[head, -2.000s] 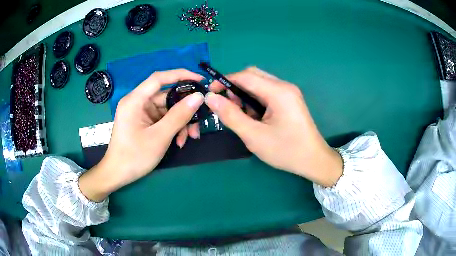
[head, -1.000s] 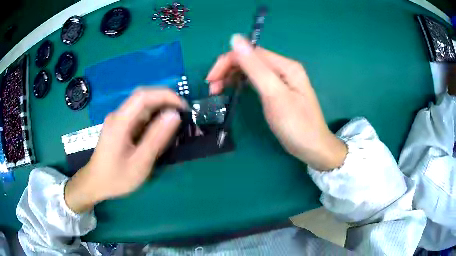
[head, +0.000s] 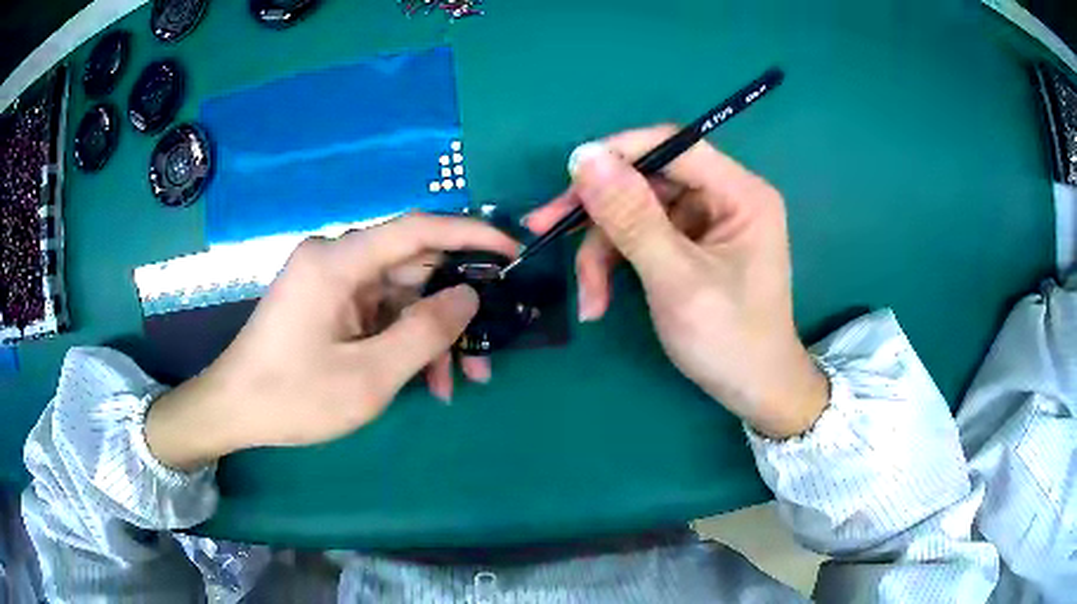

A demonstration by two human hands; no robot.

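Observation:
My left hand (head: 343,319) holds a round black housing (head: 484,309) between thumb and fingers, over the black strip (head: 177,336). My right hand (head: 691,254) holds slim black tweezers (head: 679,144) with pale lettering like a pen. Their fine tip is at the housing's upper inner edge, touching or just above it. Whether the tip grips anything is too small to tell. Several white round pads (head: 448,171) sit at the right edge of the blue film (head: 331,142). My left hand covers part of the black strip and the whitish liner (head: 207,274).
Several black housings (head: 180,164) lie at the upper left. A parts tray (head: 30,212) stands at the far left, another dark tray (head: 1059,124) at the far right. Small wired parts (head: 445,7) are cut off at the top. A neighbour's sleeve (head: 1027,389) is at the right.
The tweezers, earlier pointing up and blurred in my right hand, now slant down to the housing. My left hand has moved slightly right, holding the housing face up. The view has shifted downward.

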